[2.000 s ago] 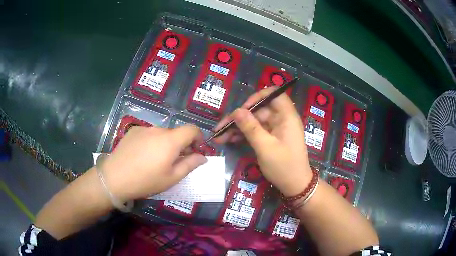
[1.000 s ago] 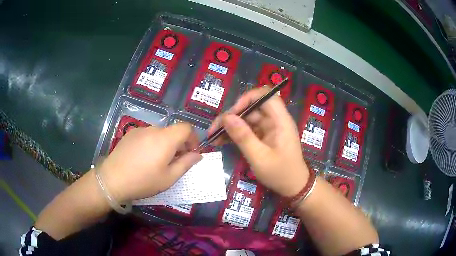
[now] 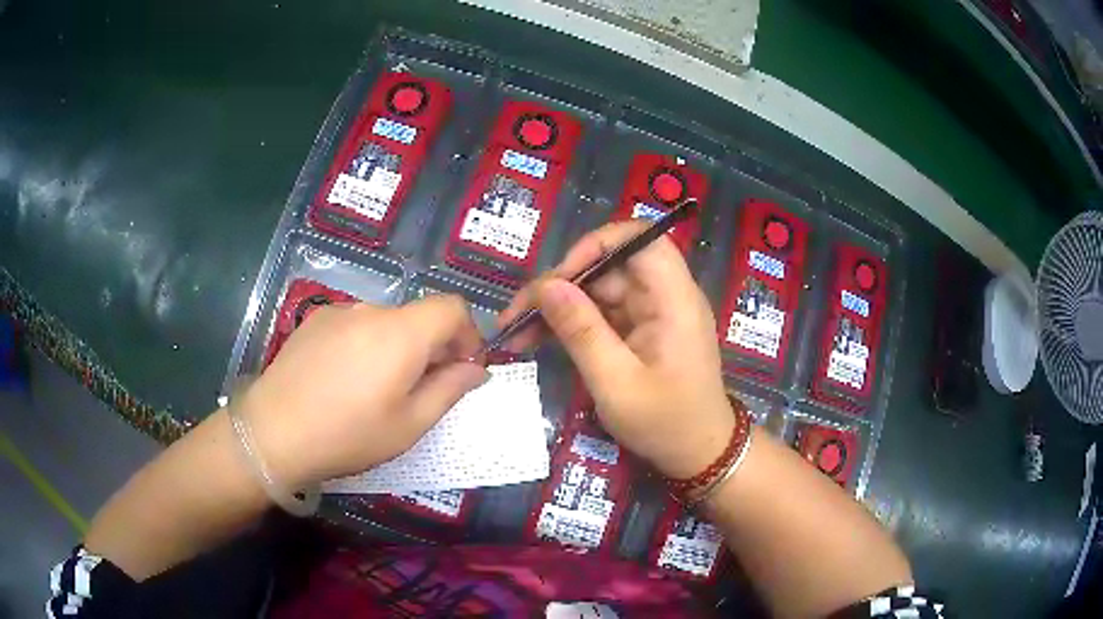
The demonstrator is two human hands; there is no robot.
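My left hand (image 3: 375, 387) is over the tray's near left part, with the white sticker sheet (image 3: 490, 435) under its fingers and palm; fine rows of marks show on the sheet. My right hand (image 3: 641, 345) holds the dark thin tweezers (image 3: 629, 247) slantwise, their tip at my left fingertips. Whether a small sticker is between the fingertips cannot be seen. Red electronic units (image 3: 514, 194) with black rings and white labels lie in the pockets of the clear tray (image 3: 474, 67). My hands and the sheet partly cover several units in the near row.
A white fan (image 3: 1074, 317) stands at the right on a round base, with a dark phone (image 3: 956, 345) beside it. A light box or block (image 3: 689, 27) is at the far edge. A pale rail and a green belt (image 3: 895, 85) curve along the far right.
The sheet has tilted and its near-right part now shows rows of marks. My right hand and the tweezers have shifted slightly left; the tip stays at my left fingertips.
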